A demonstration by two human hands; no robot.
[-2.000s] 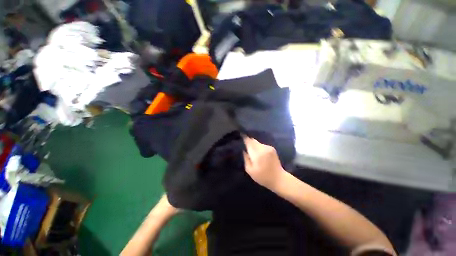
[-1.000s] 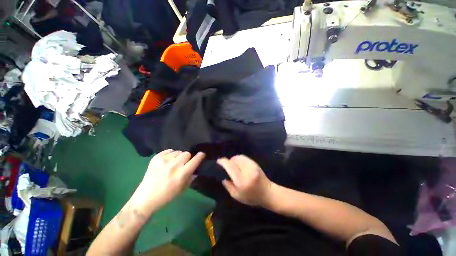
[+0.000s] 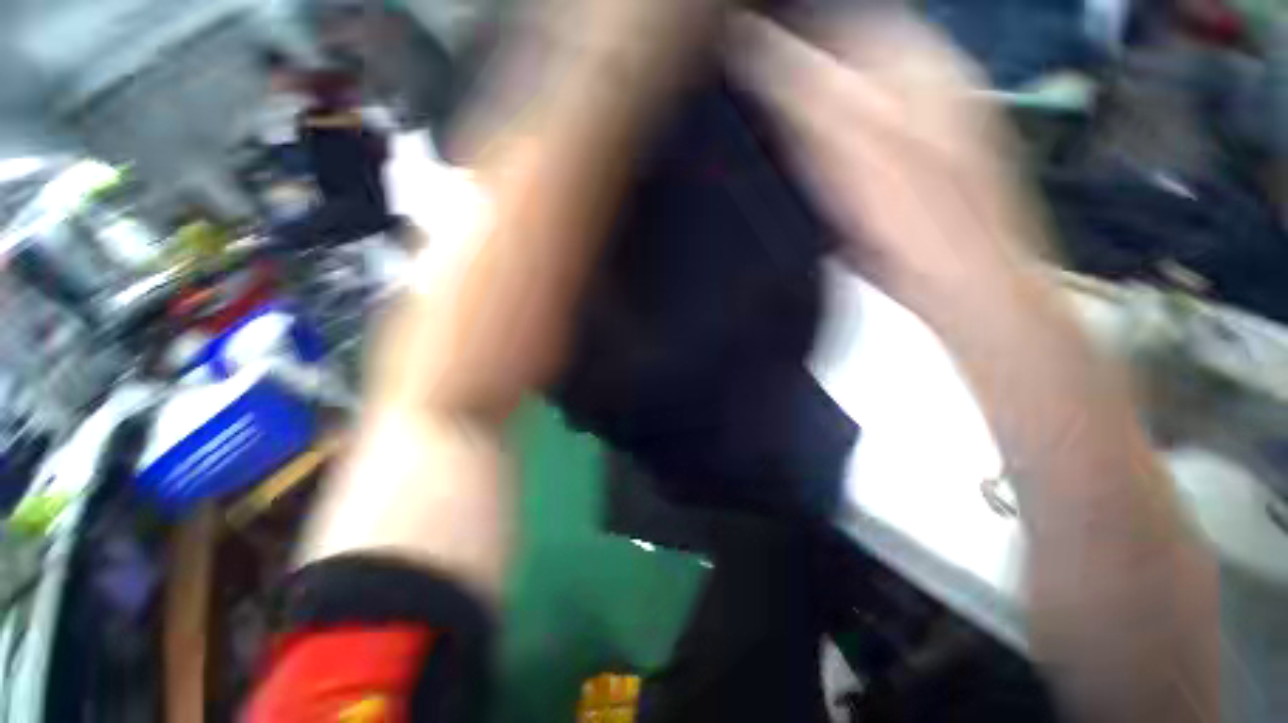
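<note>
The dark garment is lifted and hangs between my raised arms, its lower part over the table's front-left edge. My left hand is at the top edge of the view, partly cut off and heavily blurred, at the garment's upper left. My right hand is blurred too, at the garment's upper right. Both hands appear to hold the cloth, but the fingers are not clear. The sewing machine is blurred at the right, partly behind my right forearm.
The white machine table lies right of the garment. A blue basket stands at the left above a brown wooden piece. Green floor shows below. Dark cloth lies at the upper right.
Both hands have risen from the lap area to the top of the view, and the garment has been lifted between them. The view has swung left and tilted.
</note>
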